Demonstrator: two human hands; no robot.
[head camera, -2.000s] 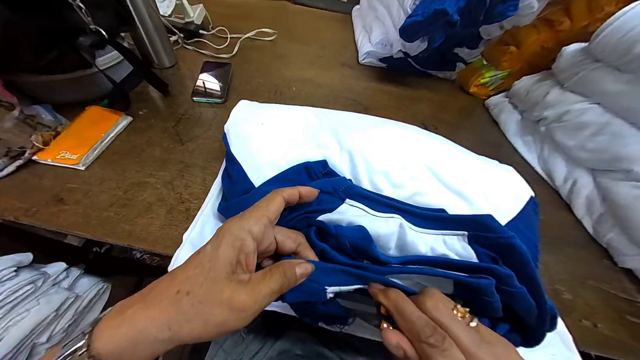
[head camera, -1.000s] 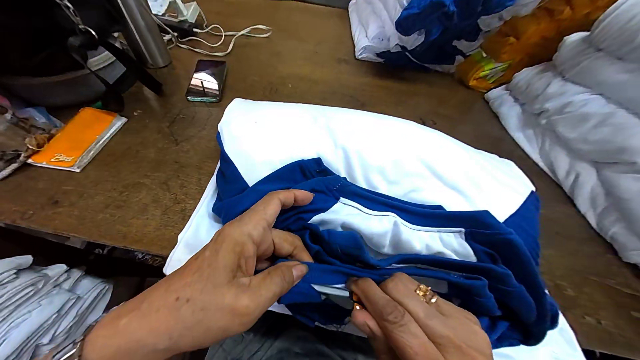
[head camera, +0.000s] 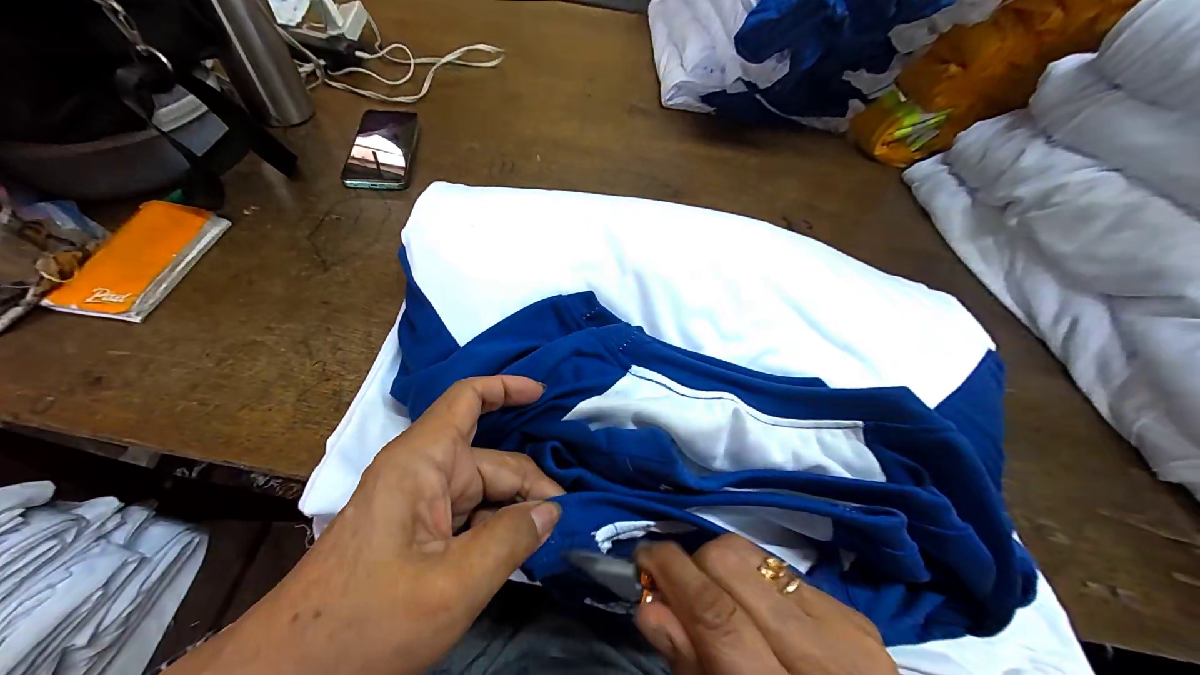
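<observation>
A blue and white fabric garment (head camera: 712, 272) lies bunched over the near edge of the wooden table. My left hand (head camera: 450, 506) pinches a blue fold of it between thumb and fingers. Just right of that, my right hand (head camera: 741, 609), with a gold-coloured ring, grips a small metal tool (head camera: 605, 572), blurred, that looks like a blade or thread snips. Its tip is at the blue cloth beside a white strip along the seam (head camera: 626, 532). The tool's handle is mostly hidden in my fingers.
A smartphone (head camera: 381, 150), a steel bottle (head camera: 265, 66), white cables (head camera: 412, 70) and an orange notepad (head camera: 141, 258) lie beyond and left. Bagged blue-white cloth (head camera: 797, 56), an orange bag (head camera: 975, 80) and grey-white fabric (head camera: 1078, 216) are at right. Folded white cloths (head camera: 84, 581) sit lower left.
My right hand has moved slightly lower relative to the seam, and the metal tool's tip now shows. More of the white strip is exposed. The left hand keeps its pinch on the cloth.
</observation>
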